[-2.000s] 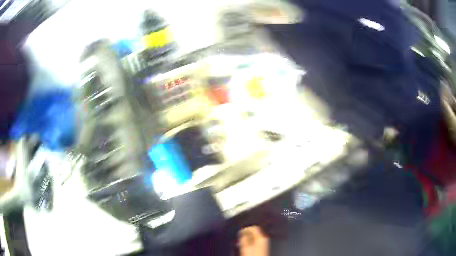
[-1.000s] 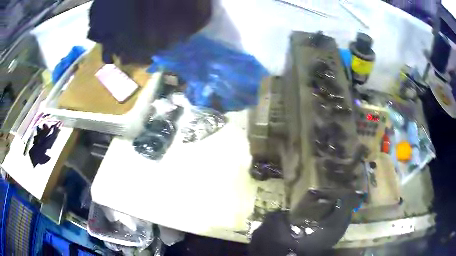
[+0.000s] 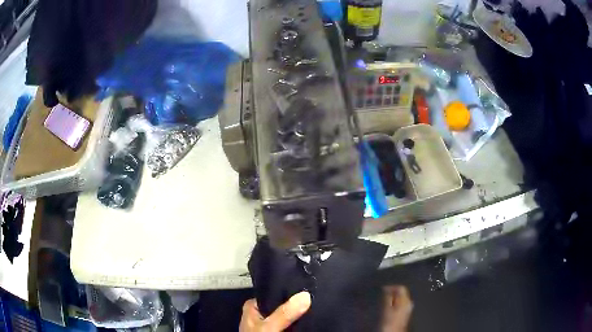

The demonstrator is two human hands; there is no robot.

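Observation:
A black cloth garment piece (image 3: 337, 279) lies under the small shiny clamp (image 3: 311, 251) at the near end of the grey-beige machine head (image 3: 298, 123). My left hand (image 3: 276, 316) is at the bottom edge, with its thumb on top of the cloth, holding it. My right hand (image 3: 396, 308) is blurred and cut off at the bottom, near the cloth's right side. Its fingertips are hard to make out, and I cannot tell if it touches the cloth. The needle is too small to see clearly.
Right of the head are a blue strip (image 3: 372, 181), a divided parts tray (image 3: 431, 165), a control panel (image 3: 383, 94) and an orange round item (image 3: 457, 116). On the left are clear bags of parts (image 3: 172, 149), a blue plastic bag (image 3: 175, 78) and a phone (image 3: 67, 125) on a cardboard-topped basket (image 3: 52, 185).
The view has steadied and shifted right, so the machine head now stands nearer the centre. Both hands now show at the bottom, the left one on the black cloth under the clamp.

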